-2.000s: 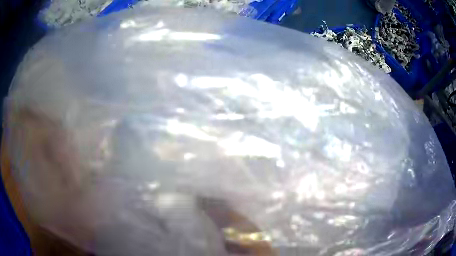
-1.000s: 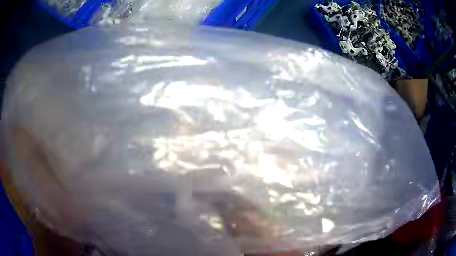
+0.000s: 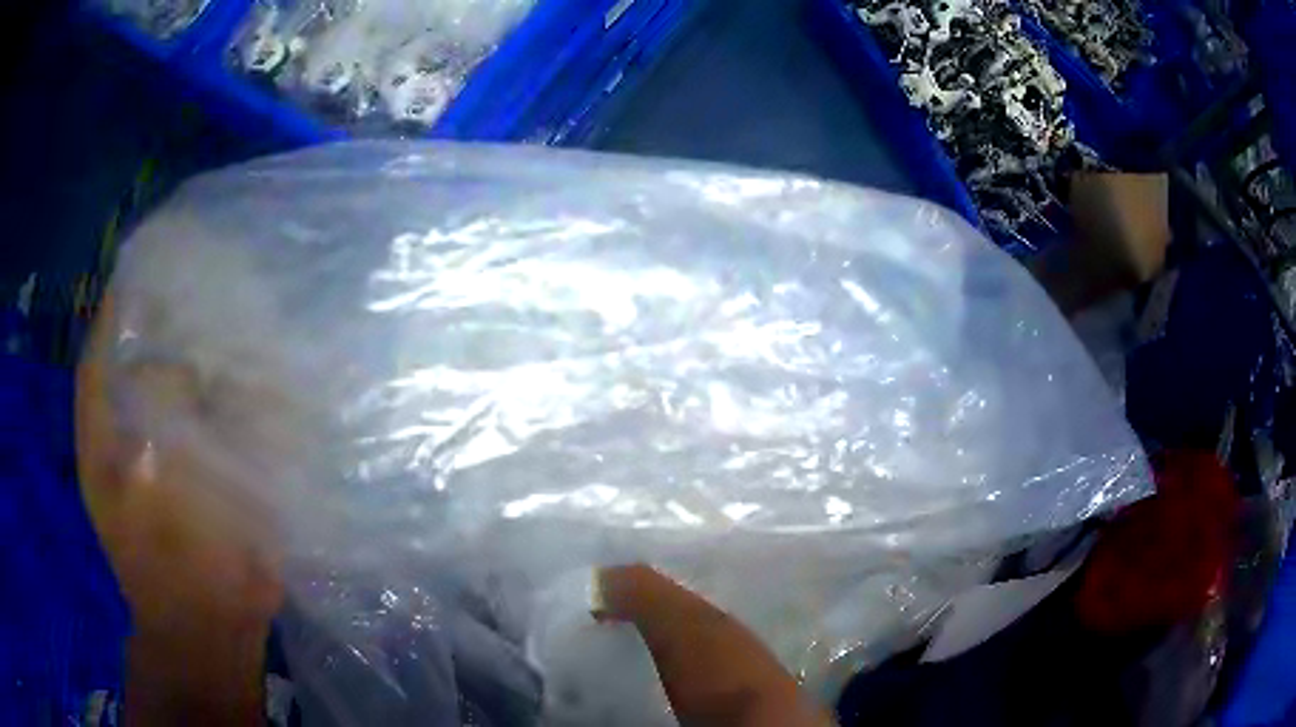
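A large clear plastic sack (image 3: 682,355) fills the middle of the view, shiny and glaring white. My left hand (image 3: 199,526) is at its left end, seen blurred through or behind the film; its fingers are not clear. My right hand (image 3: 689,639) is at the sack's lower edge, bottom centre, partly cut off by the frame. One finger or thumb shows against the film, and the other fingers are hidden. Pale crumpled film hangs below the sack between my hands.
Blue totes with pale bagged items (image 3: 384,57) stand at the top left. Totes with jumbled black-and-white parts (image 3: 981,85) are at the top right. A brown cardboard piece (image 3: 1123,220) lies at right, above a crumpled red bag or cloth (image 3: 1165,547).
The sack looks smaller and lower in view, showing more totes above it. More of my right hand and left wrist shows. The red bag or cloth has come into view.
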